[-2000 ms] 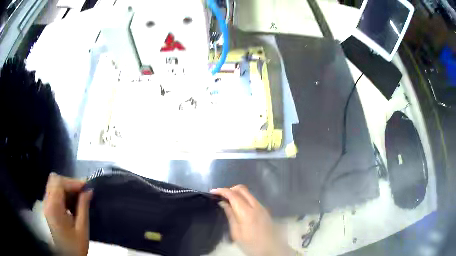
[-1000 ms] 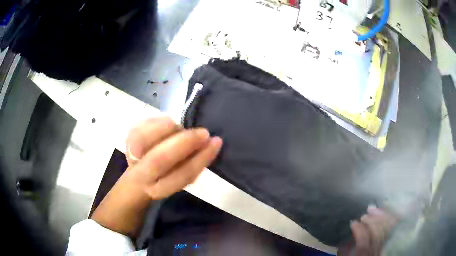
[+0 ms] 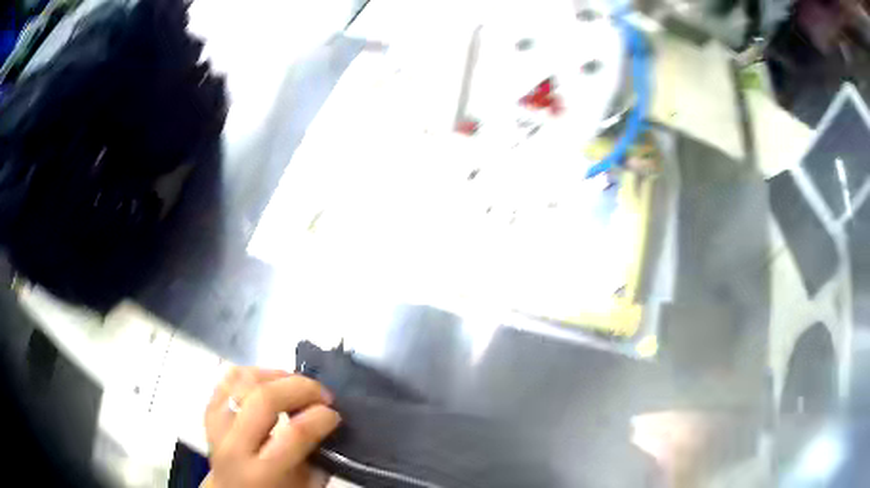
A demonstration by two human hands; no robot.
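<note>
The dark bag panel (image 3: 458, 440) lies low in the view on the near part of the grey table plate, partly blurred and cut off by the bottom edge. A silver zipper line (image 3: 367, 469) runs along its near side. My left hand (image 3: 267, 424) pinches the panel's left end, where a ragged black edge (image 3: 324, 360) sticks up beyond the fingers. My right hand (image 3: 682, 443) is a pale blur at the panel's right end; its fingers and hold cannot be made out.
A large fluffy black pile (image 3: 95, 162) stands at the left. A white template sheet edged with yellow tape (image 3: 625, 276) lies at the far side, with a blue hose (image 3: 637, 86) above it. A dark oval panel (image 3: 811, 372) lies far right.
The view has swung back up and right. The panel now sits lower in view, with the zipper along its near side. My left hand, earlier at its near left corner, now pinches its left end.
</note>
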